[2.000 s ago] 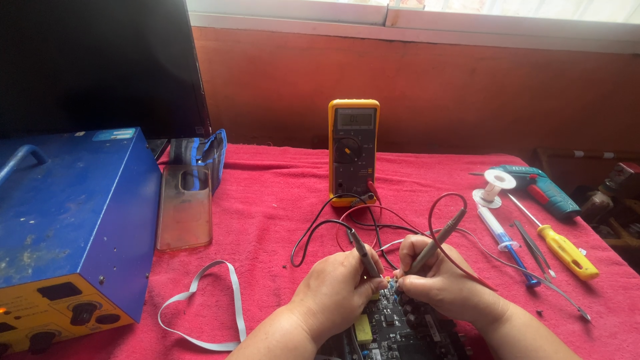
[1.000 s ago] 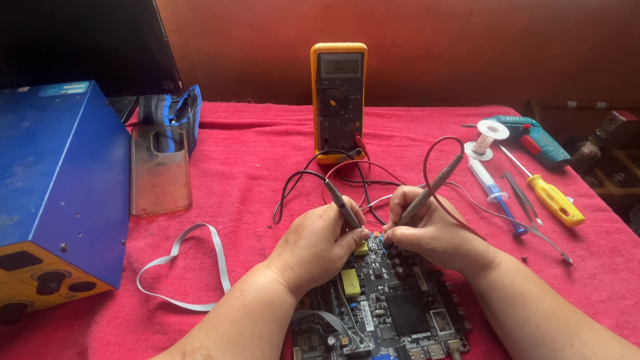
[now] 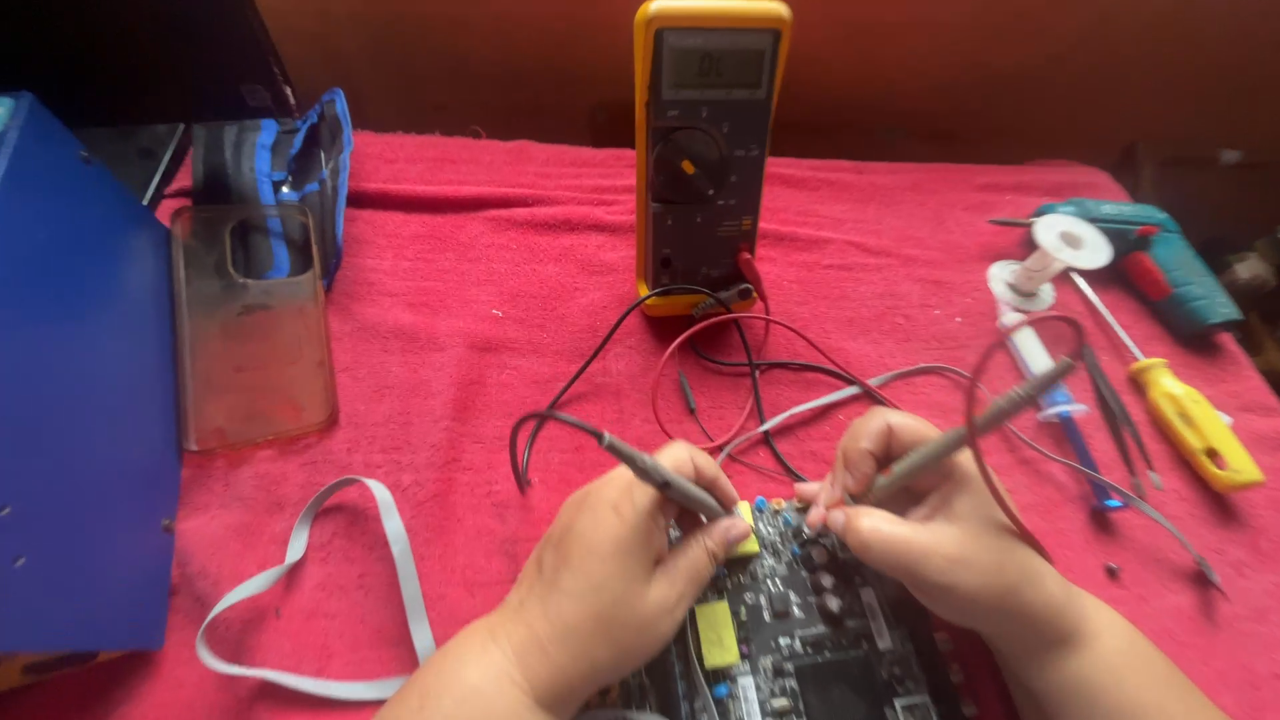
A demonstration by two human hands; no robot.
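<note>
My left hand [image 3: 625,570] grips a multimeter test probe [image 3: 665,478] with a black lead, over the upper left part of a circuit board [image 3: 770,625]. A second probe [image 3: 975,425], on a red lead, is held in my right hand [image 3: 925,510] above the board's upper right part. Fingers hide both probe tips, so contact cannot be told. Behind the hands a yellow-cased digital multimeter [image 3: 710,150] stands upright, its display lit with faint characters. Its black and red leads loop across the red cloth. Yellow transformers [image 3: 717,634] and small capacitors show on the board.
At left are a blue metal-cased unit [image 3: 80,400], a phone case [image 3: 255,370], a fabric pouch [image 3: 270,170] and a white flat cable [image 3: 405,560]. Right: a spool [image 3: 1040,265], a syringe [image 3: 1040,365], tweezers [image 3: 1115,420], a yellow-handled screwdriver [image 3: 1190,420] and a teal power tool [image 3: 1160,250].
The view has tilted down and shows more of the board than two seconds ago. Both hands still hold their probes, now slightly farther apart over the board.
</note>
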